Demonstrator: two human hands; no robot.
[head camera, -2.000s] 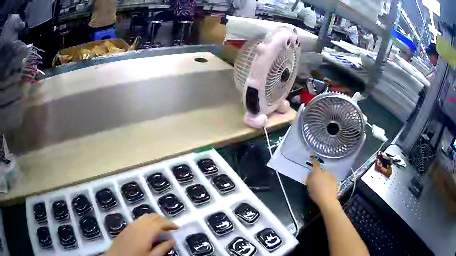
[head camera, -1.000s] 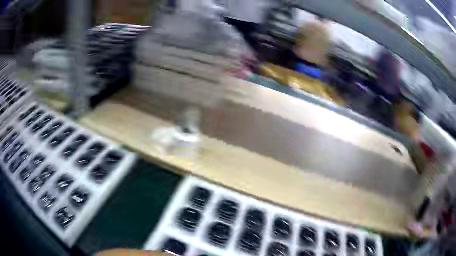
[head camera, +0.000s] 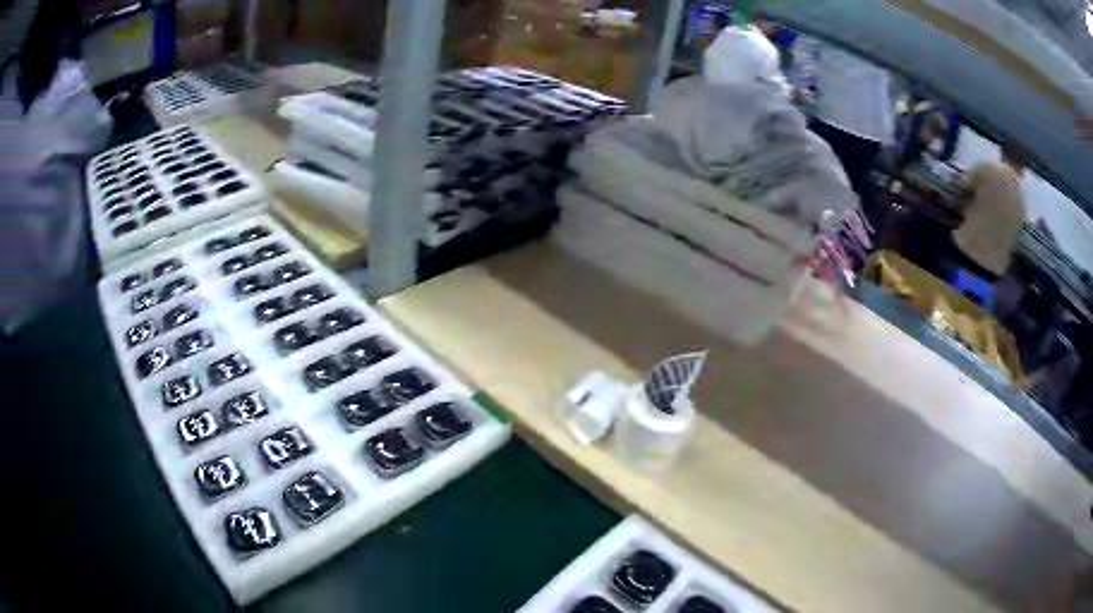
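No hand is in view. A white foam tray (head camera: 324, 407) lies on the dark green bench mat at the left, with rows of black smartwatch bodies (head camera: 314, 495) in its pockets. The corner of another tray (head camera: 622, 538) with black watch bodies (head camera: 642, 576) shows at the bottom edge. On the pale wooden board (head camera: 509, 332) stands a larger label roll (head camera: 654, 434) with a curled dark gridded strip sticking up. A smaller white roll (head camera: 592, 406) sits just left of it.
A further watch tray (head camera: 171, 182) adjoins the first one. A grey post (head camera: 404, 144) rises at the board's left end. Stacked trays (head camera: 683, 228) with a grey cloth heap (head camera: 755, 138) stand behind the rolls. A person's sleeve (head camera: 48, 204) is at the far left. Another person (head camera: 990, 216) is at the back right.
The view has swung left. The fans and both hands seen two seconds ago are out of the picture. The left tray, rolls and stacks have come into clearer view.
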